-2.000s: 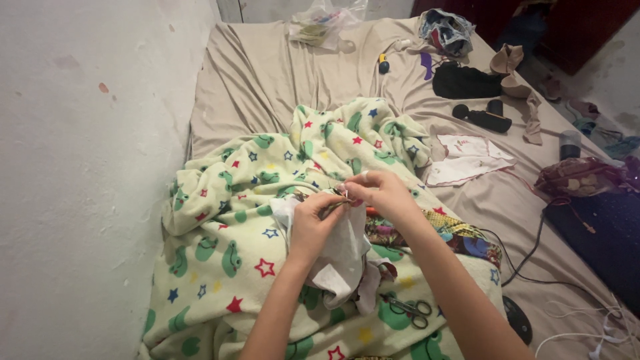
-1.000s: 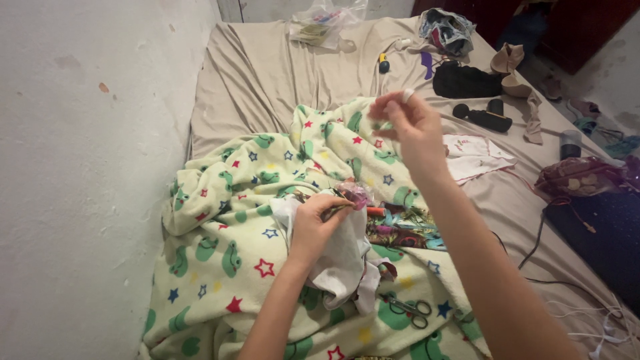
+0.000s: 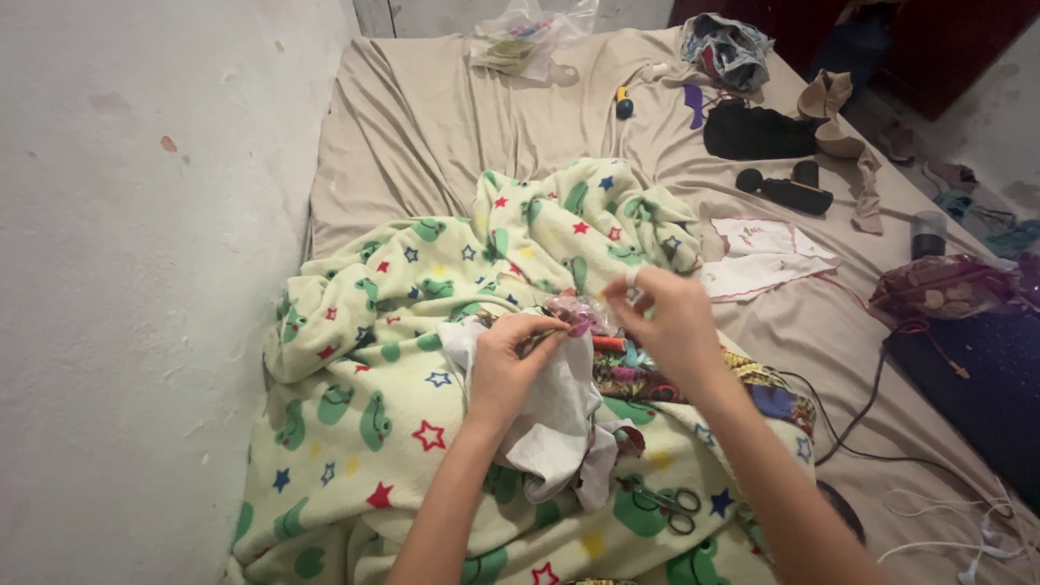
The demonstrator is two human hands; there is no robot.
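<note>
My left hand [image 3: 520,357] pinches the upper edge of a white cloth [image 3: 552,422] with patterned fabric at its border. The cloth hangs over a frog-and-star print blanket [image 3: 341,455]. My right hand [image 3: 662,317] is raised just right of it, thumb and fingertips near each other, with a white band around one finger; whether it holds a needle or thread is too small to tell. Between the hands lies a clear plastic bag [image 3: 581,313] with pink contents, beside an orange-red cylinder [image 3: 609,344] on patterned fabric. A pair of scissors [image 3: 666,501] rests on the blanket below the cloth.
A white wall [image 3: 162,244] borders the bed on the left. Right of the blanket lie a white embroidered cloth [image 3: 764,256], a black massage gun [image 3: 784,191], black fabric [image 3: 756,132], a reddish bag [image 3: 938,288] and a dark cable [image 3: 869,398]. A plastic bag [image 3: 532,41] sits at the far edge.
My right hand was at my left hand's fingertips, then rose up and away to the right, and is now lower and nearer the cloth again. My left hand has kept its pinch on the cloth.
</note>
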